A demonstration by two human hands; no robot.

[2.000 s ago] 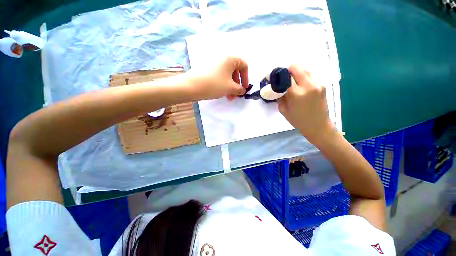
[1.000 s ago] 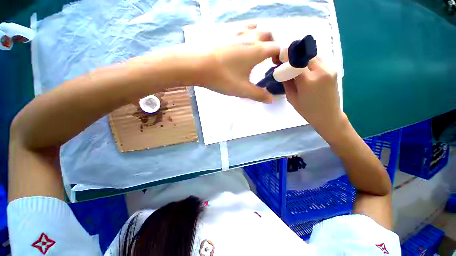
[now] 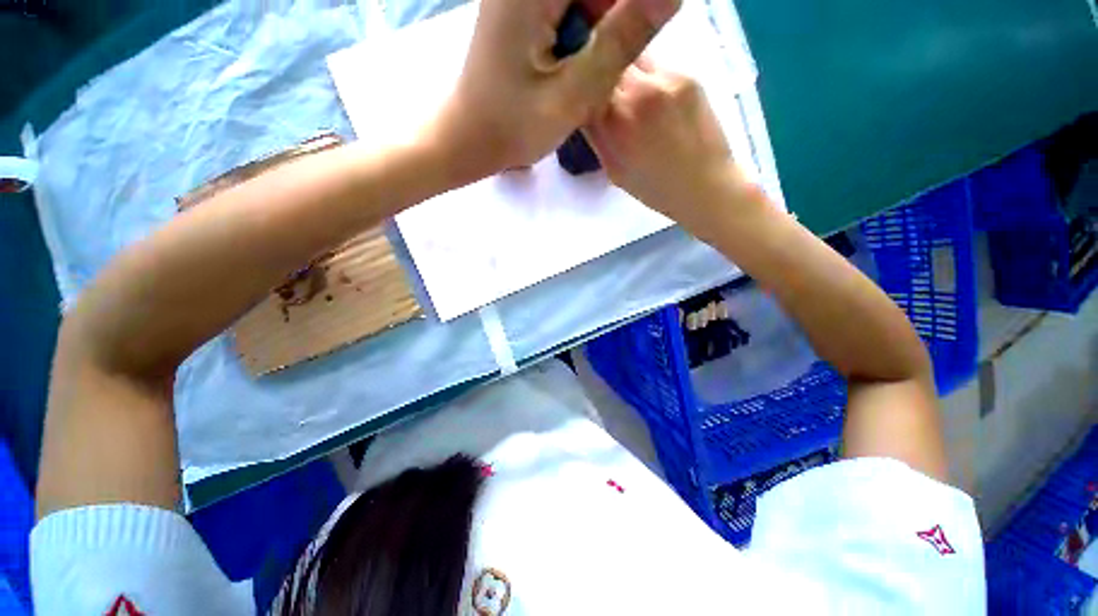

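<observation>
The toy figure (image 3: 578, 154) is mostly hidden by my hands over the white board (image 3: 482, 247); a black end shows below my fingers and another black part shows between the fingers of my left hand. My left hand (image 3: 536, 72) grips the figure from above at the top of the view. My right hand (image 3: 662, 138) is closed around it just to the right and below. The beige middle is hidden. The cardboard pad (image 3: 343, 307) with dark stains lies left of the board, partly under my left forearm.
A wrinkled whitish covering (image 3: 157, 108) lies on the green table (image 3: 891, 84). Blue perforated crates (image 3: 771, 421) stand below the table's edge at the right, with figures in one. A white bottle-like item (image 3: 15, 175) is cut off at the left edge.
Both hands have moved up and left in view with the figure, and my left hand has closed on it. The view has turned, and my forearm now hides the white disc.
</observation>
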